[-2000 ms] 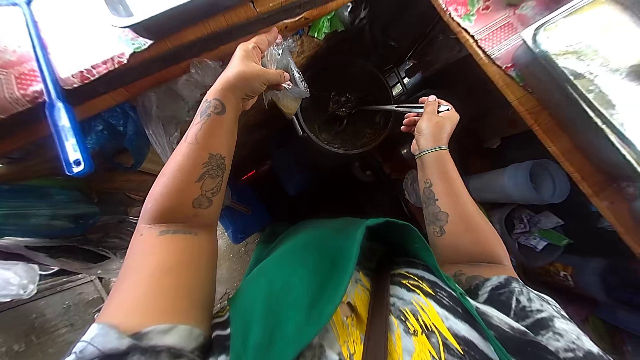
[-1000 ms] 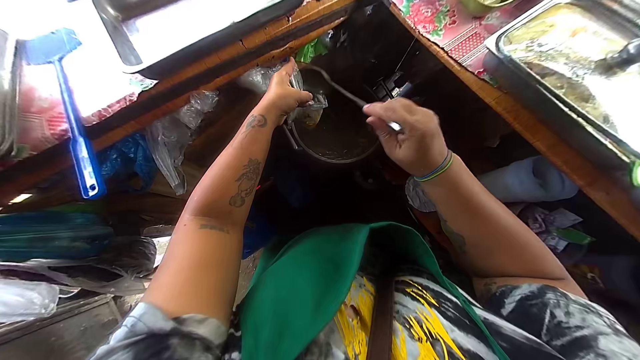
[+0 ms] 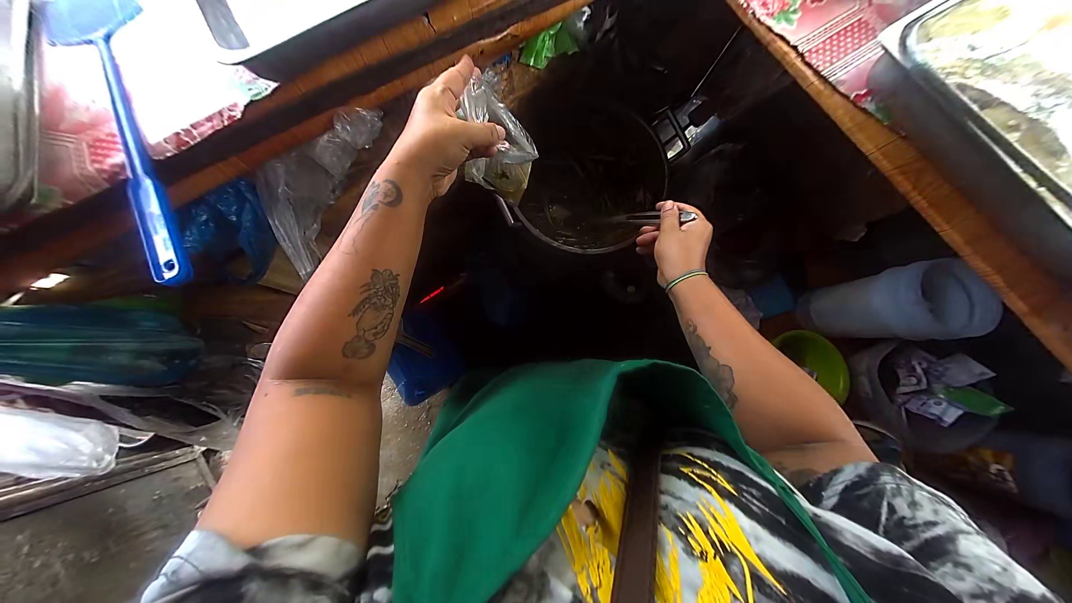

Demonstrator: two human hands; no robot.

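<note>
My left hand (image 3: 456,130) grips the top of a clear plastic bag (image 3: 500,138), which hangs over the left side of a dark round pot (image 3: 662,180). Some yellowish-green contents sit in the bottom of the bag. My right hand (image 3: 680,243), with a green band at the wrist, is shut on the metal handle of a utensil (image 3: 645,217) at the pot's right rim. The utensil's far end reaches into the pot, where its shape is lost in the dark. Liquid with bits in it shows dimly inside the pot.
A wooden counter edge (image 3: 335,109) runs along the upper left, with a blue spatula (image 3: 142,184) over it. At the right, a metal tray of food (image 3: 921,75) lies behind another wooden edge (image 3: 888,159). Below it are a whitish plastic container (image 3: 904,301) and a green bowl (image 3: 811,364).
My right hand has lowered from above the pot to its right rim, with the utensil now dipping inside. My left hand still holds the bag by the pot.
</note>
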